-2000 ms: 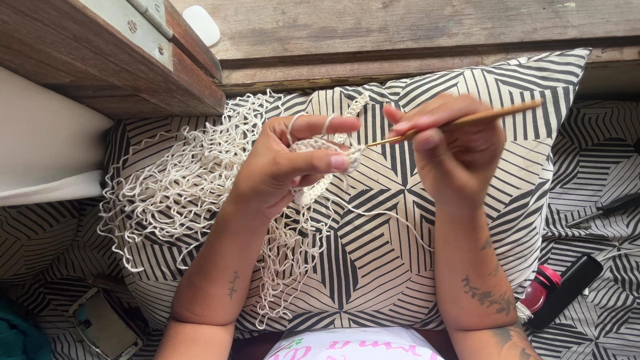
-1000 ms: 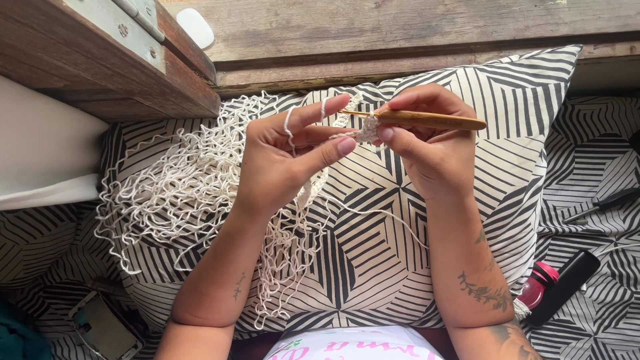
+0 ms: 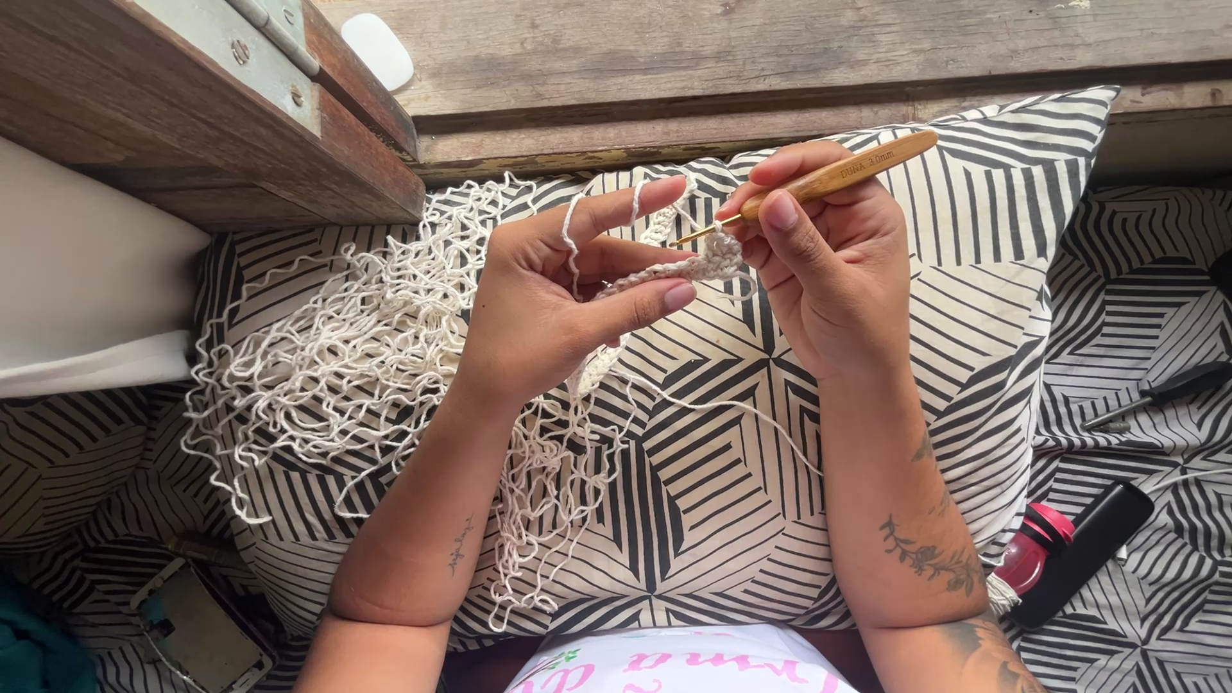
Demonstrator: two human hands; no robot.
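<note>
Between thumb and fingers, my left hand point(image 3: 568, 284) pinches a narrow strip of off-white crochet point(image 3: 664, 274), with yarn looped round the raised index finger. My right hand point(image 3: 833, 255) grips a crochet hook point(image 3: 837, 178) by its wooden handle; the metal tip points left, at the strip's upper right end. A loose heap of crinkled off-white yarn point(image 3: 356, 337) lies left of and below my left hand, on a black-and-cream patterned pillow point(image 3: 712, 481). One strand curves rightward across the pillow towards my right forearm. Part of the crochet is hidden behind my left fingers.
A wooden ledge point(image 3: 674, 58) runs behind the pillow, with a white rounded object point(image 3: 377, 50) on it. A hinged wooden frame point(image 3: 212, 115) stands at upper left. At right lie a black case point(image 3: 1083, 553), a pink-red container point(image 3: 1035, 549) and a dark-handled tool point(image 3: 1189, 383).
The hook, which pointed left and lay nearly level a second ago, now slants with its handle end raised to the upper right. Both hands still hold the crochet and hook.
</note>
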